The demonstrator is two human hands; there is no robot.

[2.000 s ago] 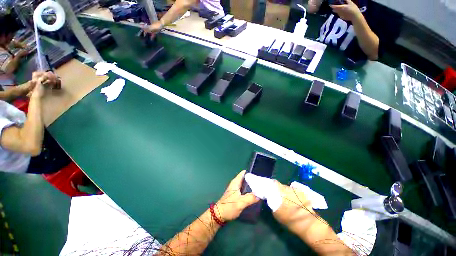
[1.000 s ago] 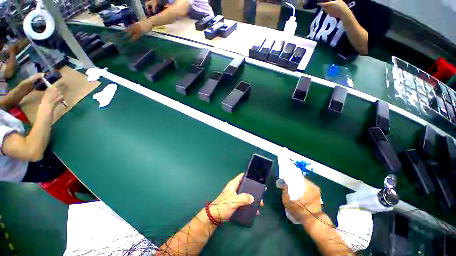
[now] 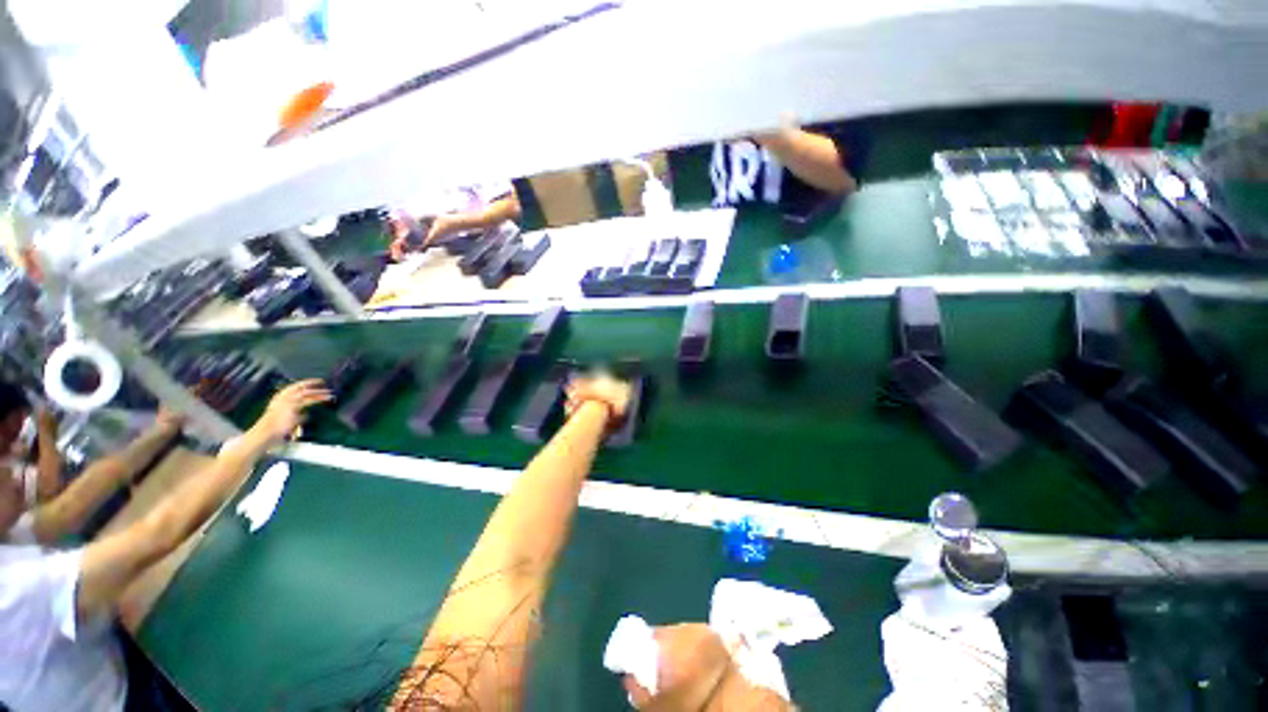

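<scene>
My left hand [image 3: 598, 398] reaches forward over the green belt and is blurred. A dark housing [image 3: 629, 412] lies on the belt at its right side, partly covered by the hand. The fingers are hidden, so I cannot tell whether they grip it. My right hand [image 3: 698, 670] is at the bottom edge, partly cut off, with a white wiping cloth [image 3: 634, 648] bunched at its fingers. A crumpled white wipe [image 3: 765, 612] lies on the green bench just beyond it.
Many housings [image 3: 954, 412] lie on the belt. A bottle with a shiny top [image 3: 973, 562] stands at right, a blue item [image 3: 745, 540] by the white strip [image 3: 834, 540]. A white frame [image 3: 668, 84] crosses above. A neighbour's arm [image 3: 195, 490] reaches toward the belt at left.
My left hand has moved from above the bench forward onto the belt, where a housing now lies beside it. My right hand has moved down and left with the cloth. The view has tilted up.
</scene>
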